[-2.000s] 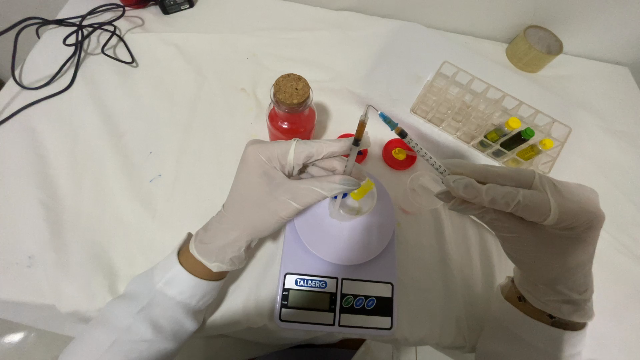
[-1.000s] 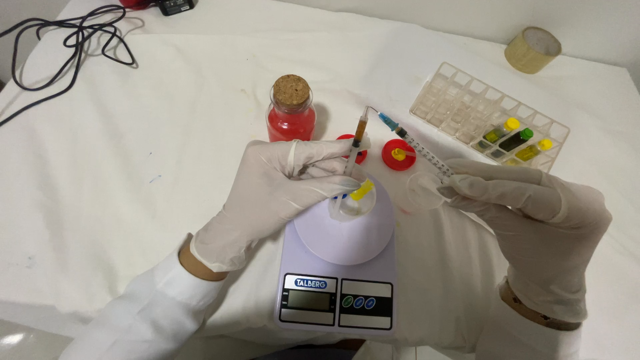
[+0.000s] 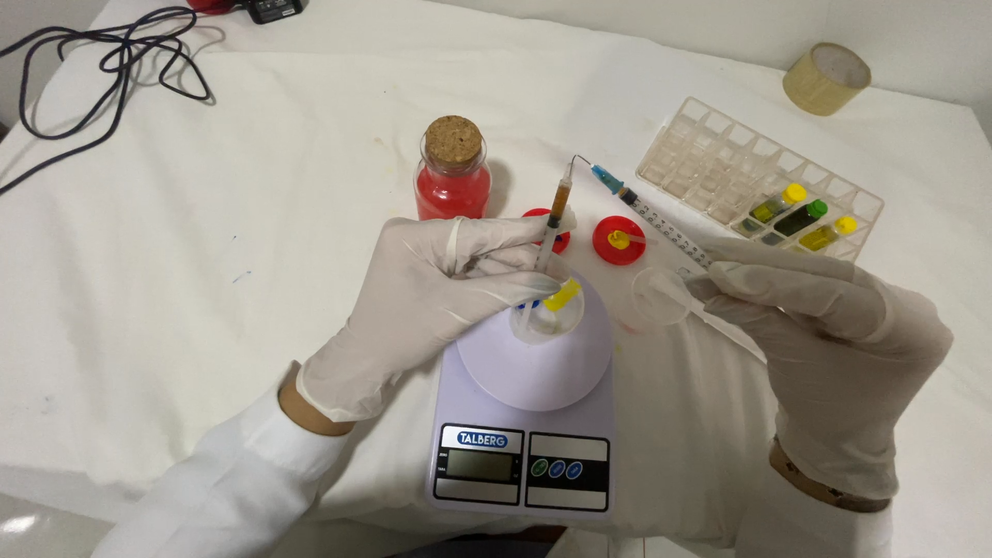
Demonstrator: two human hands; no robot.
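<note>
My gloved left hand [image 3: 442, 294] grips a small syringe [image 3: 558, 201] holding brown liquid, tip up, above the lilac Talberg kitchen scale [image 3: 527, 387]. Between the fingers of my gloved right hand [image 3: 829, 325] is a larger graduated syringe [image 3: 670, 232] with a blue-hubbed needle [image 3: 607, 179]. That needle is bent, and its end meets the small syringe's tip; whether it is inside cannot be told. On the scale's round plate stands a clear plastic cup [image 3: 552, 318] with blue and yellow pieces in it. My left fingers partly cover the cup.
A corked glass bottle of red contents [image 3: 453, 186] stands behind my left hand. Two red caps lie beyond the scale, one [image 3: 618, 240] with a yellow piece. A clear rack [image 3: 725, 167] holds capped vials [image 3: 794, 221]. Tape [image 3: 826, 79] and a black cable [image 3: 120, 70] lie farther back.
</note>
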